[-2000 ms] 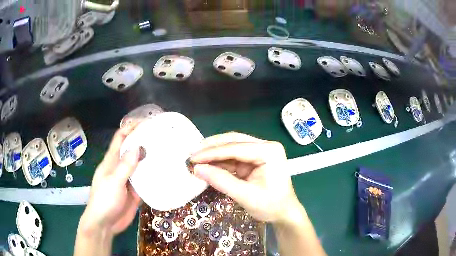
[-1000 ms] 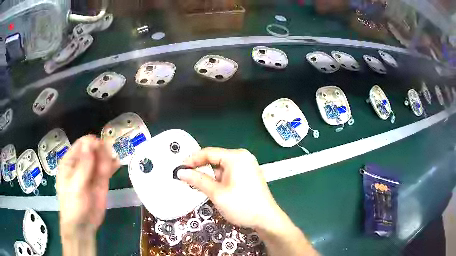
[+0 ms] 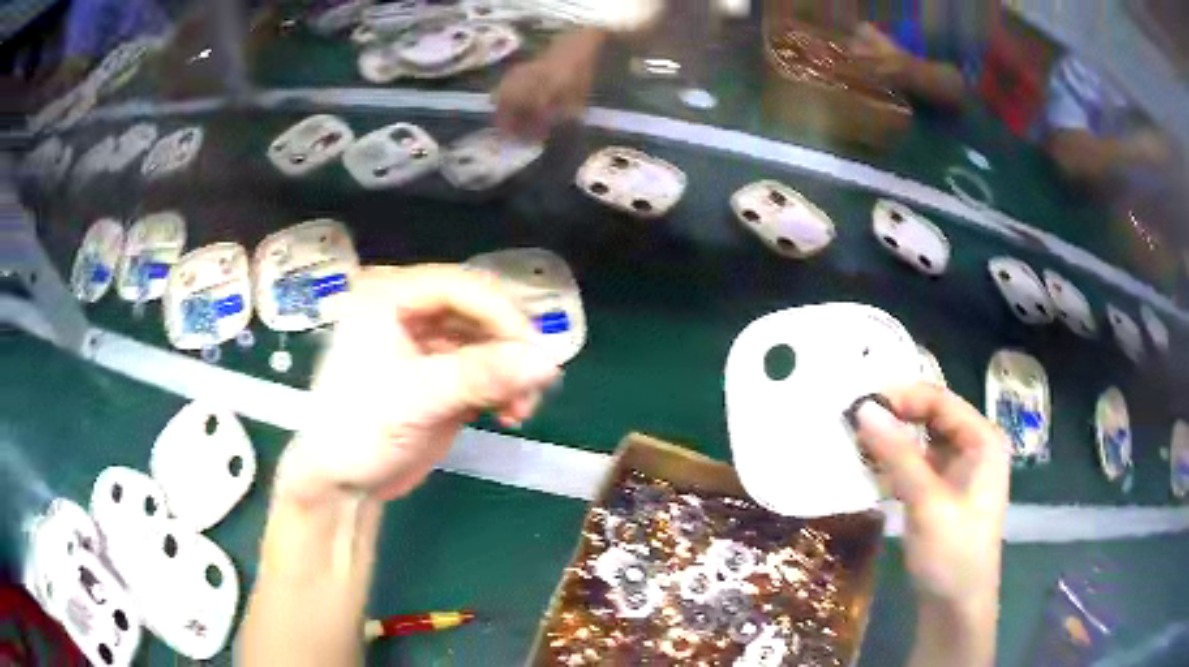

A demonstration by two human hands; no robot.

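Observation:
A white rounded-square cover [image 3: 802, 424] with a dark round hole at its upper left is held by my right hand [image 3: 945, 482] at its right edge. My right thumb lies on the cover over a dark round spot. My left hand [image 3: 404, 378], slightly blurred, is raised left of the cover and apart from it. Its fingers are curled, and I cannot tell whether they hold something small. Below the cover stands an open brown parts box [image 3: 574, 580] full of shiny copper-brown round inserts [image 3: 698, 573], some with white rings.
Spare covers [image 3: 202, 465] overlap at lower left. A red and yellow pen or screwdriver [image 3: 424, 623] lies left of the box. Base shells with blue boards [image 3: 307, 276] stand along the belt. More covers [image 3: 631, 181] form a far row, where another person's hand [image 3: 554, 85] reaches in.
The view has swung left. My left hand has moved away from where it was beside the cover's left edge. The cover is now held up to the right. Another person's hand has appeared at the far row.

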